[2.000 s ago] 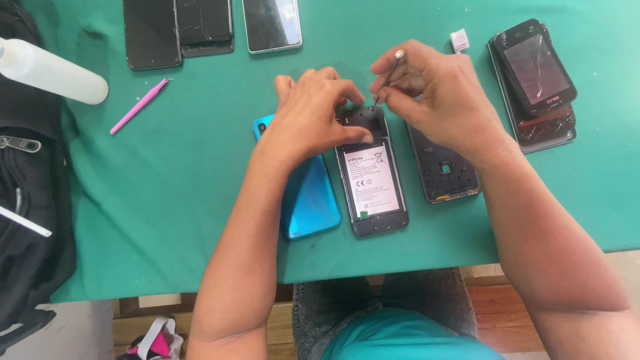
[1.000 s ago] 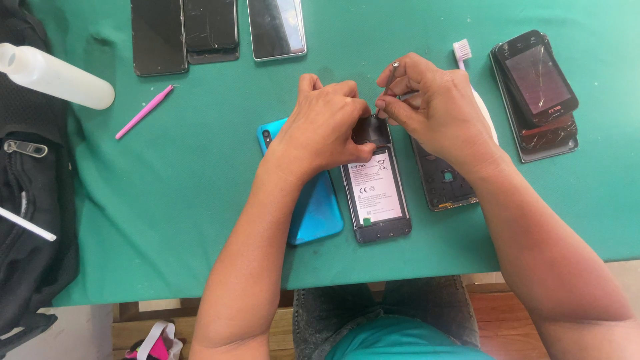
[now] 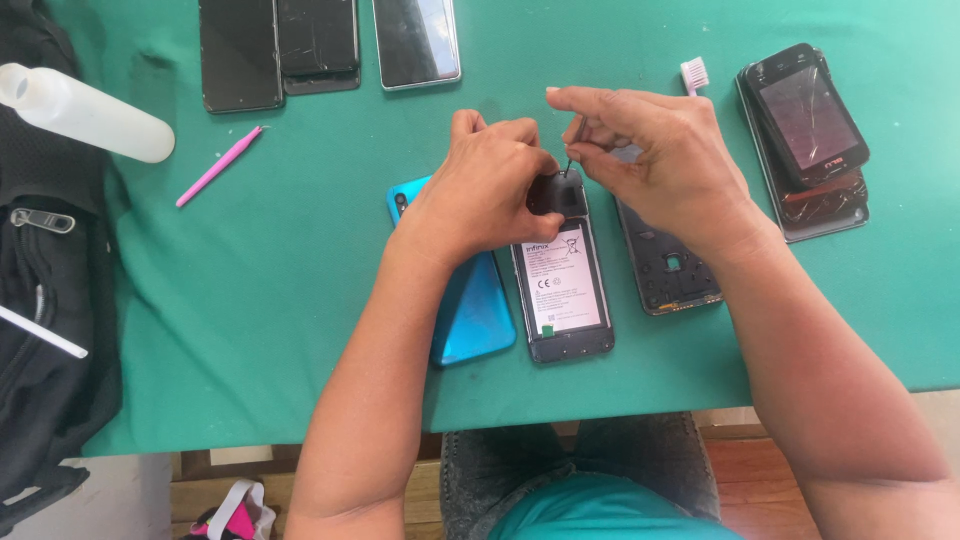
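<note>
An opened smartphone (image 3: pixel 564 289) lies on the green cloth, its white-labelled battery exposed and its black upper cover in place. My left hand (image 3: pixel 495 184) grips the phone's upper part, thumb on the dark cover and fingers at the top edge. In my right hand (image 3: pixel 645 154) is a thin metal screwdriver (image 3: pixel 576 142), pinched between thumb and fingers, its tip at the phone's top edge. Under my left wrist a blue phone back (image 3: pixel 471 315) is partly hidden. To the right, a black phone frame (image 3: pixel 667 262) sits partly beneath my right hand.
Beyond my hands lie dark phones (image 3: pixel 240 56) and a silver-edged phone (image 3: pixel 417 41). A pink pen-like tool (image 3: pixel 220 166), a white plastic bottle (image 3: pixel 97 116) and a black bag (image 3: pixel 56 277) are leftward. A toothbrush (image 3: pixel 694 75) and stacked cracked phones (image 3: pixel 810 120) are rightward.
My right hand's index finger has straightened outward, away from the screwdriver's upper end. My left hand stays on the phone's upper part.
</note>
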